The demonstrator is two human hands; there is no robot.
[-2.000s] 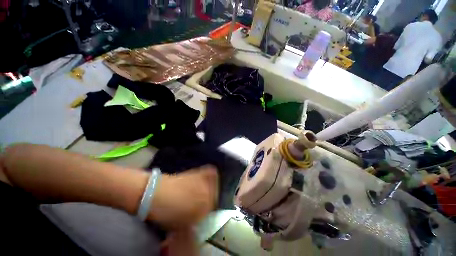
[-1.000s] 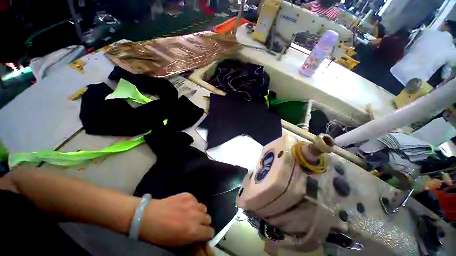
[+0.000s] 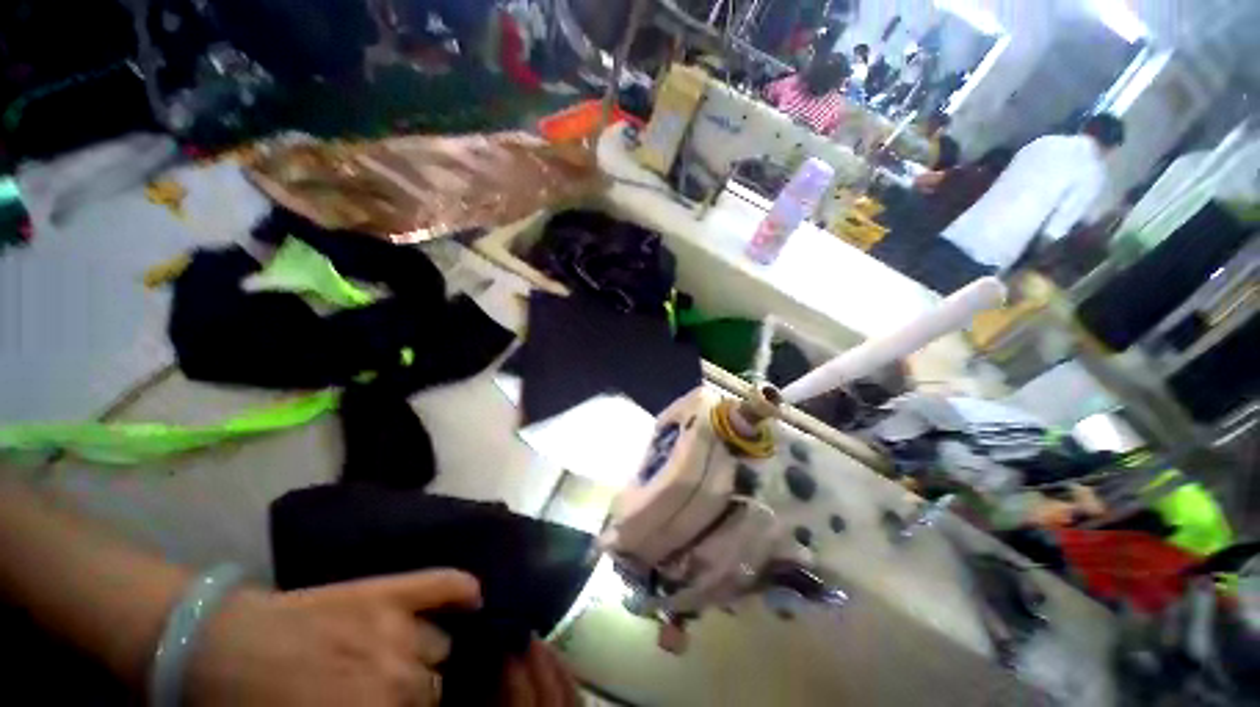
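The black garment piece (image 3: 401,539) lies folded on the table left of the cream sewing machine head (image 3: 677,504), its right end close to the lit needle area. My left hand (image 3: 325,642), with a pale bracelet at the wrist, is on its lower edge, fingers bent and gripping the cloth. My right hand (image 3: 536,680) shows only as blurred fingertips at the bottom edge, against the cloth; its grip is hidden. More black cloth (image 3: 277,332) with neon green parts lies curled behind, and a neon strip (image 3: 180,431) runs left.
Black cut panels (image 3: 608,359) lie on a white sheet (image 3: 594,439) beyond the machine head. A black bundle (image 3: 608,256) sits in the trough. A brown sheet (image 3: 428,187) covers the far edge. A lilac bottle (image 3: 790,211) stands on another table. A person in white (image 3: 1023,200) is at back right.
The view has shifted, so the machine appears farther left. My left hand has moved left and down in the picture. The black piece now lies folded, and fingertips of my right hand show.
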